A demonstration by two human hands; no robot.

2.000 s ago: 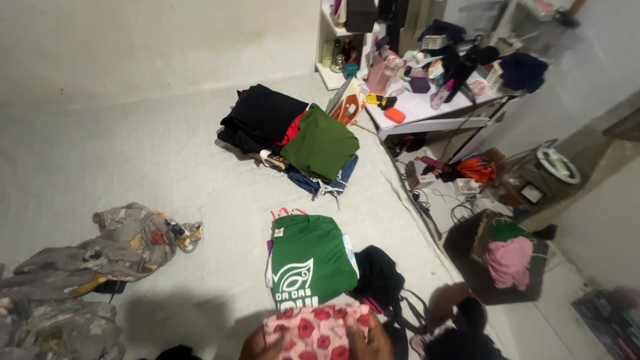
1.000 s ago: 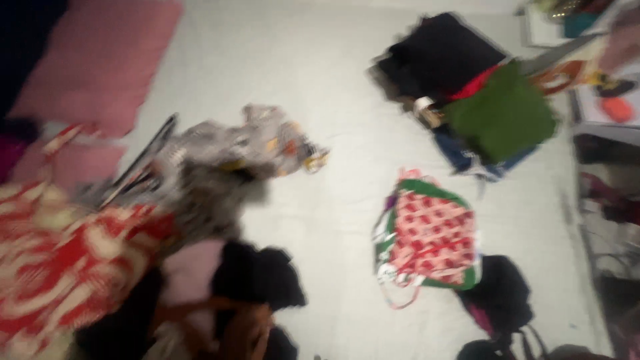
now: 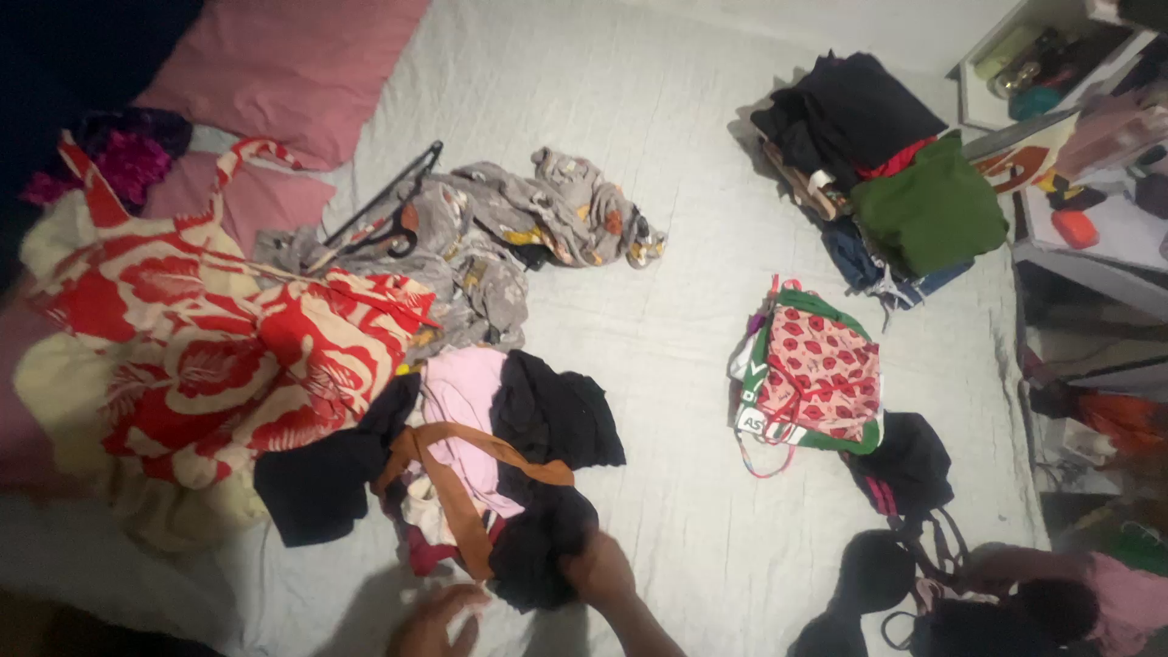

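Note:
At the lower middle of the head view a heap of mixed clothes lies on the bed: a pink garment (image 3: 461, 388), black garments (image 3: 552, 411) and a brown fabric strap (image 3: 465, 511). My right hand (image 3: 595, 570) touches the black cloth at the heap's lower right edge; its fingertips are partly hidden and blurred. My left hand (image 3: 443, 616) is just below the heap, fingers apart, holding nothing. Left of the heap is a red and cream patterned garment (image 3: 246, 347). Above it lies a grey printed garment (image 3: 474, 228) with a black hanger (image 3: 401, 182).
A pink garment with a lip print (image 3: 821, 370) lies on a green one, right of centre. Behind are folded clothes, black (image 3: 849, 114) and green (image 3: 935, 210). Black bras (image 3: 881, 570) lie at lower right. Pink pillows (image 3: 292, 78) are at upper left, a cluttered white shelf (image 3: 1086, 205) at right.
The pink lip-print garment, in my hands two seconds ago, now lies on the green one. My hands have moved left to the clothes heap. The view has swung left.

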